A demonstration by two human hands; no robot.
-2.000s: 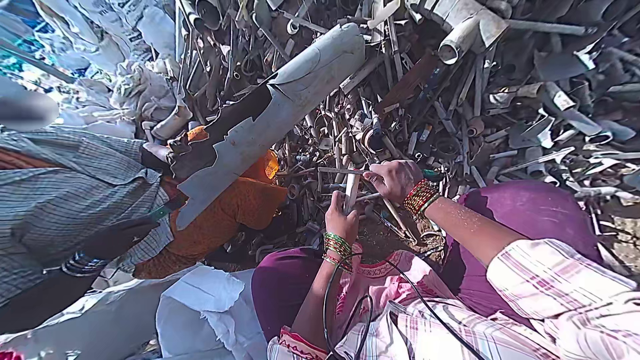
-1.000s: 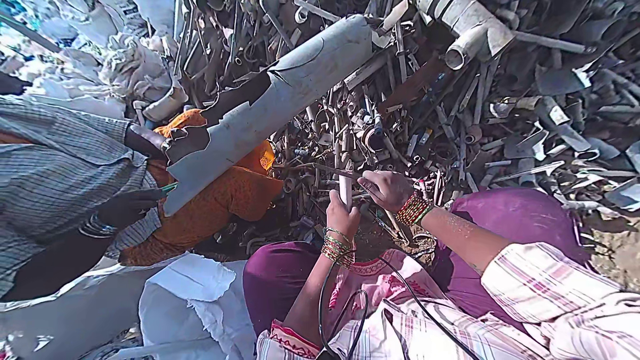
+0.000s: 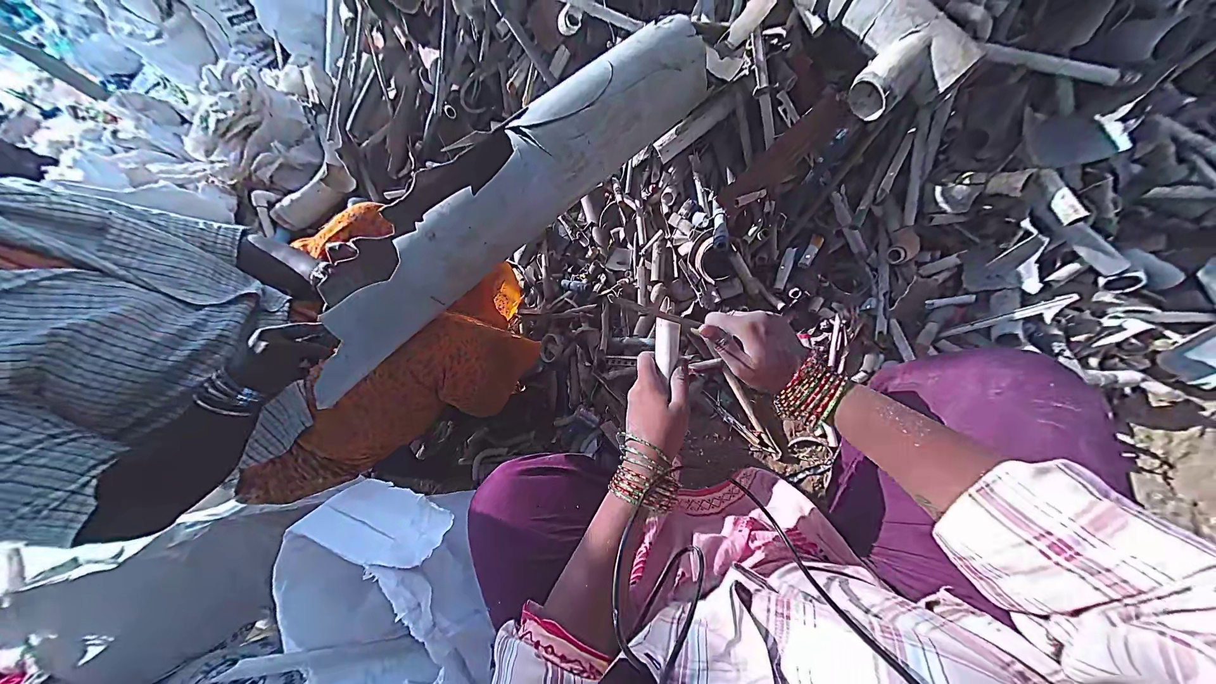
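My left hand (image 3: 657, 404) grips a short, pale piece of plastic pipe (image 3: 667, 344), which stands roughly upright out of the fist. My right hand (image 3: 755, 350) is closed on one end of a thin, dark, blade-like tool (image 3: 655, 312). The tool lies across the upper part of the pale piece and reaches out past it on the left. Its exact kind is not clear. Bangles circle both of my wrists. Behind and around my hands spreads a heap of scrap pipes and fittings (image 3: 883, 237).
At the left a person in a striped shirt (image 3: 123, 351) holds a large, broken grey pipe (image 3: 532, 190), which slants across the heap. A white sack (image 3: 361, 579) lies at the lower left. A pipe branch fitting (image 3: 893, 76) rests at the top right. Black cables (image 3: 617, 570) hang over my lap.
The other person's lower hand and the large broken pipe have shifted a little. My hands stay close together at the pale piece, with the thin tool still across it.
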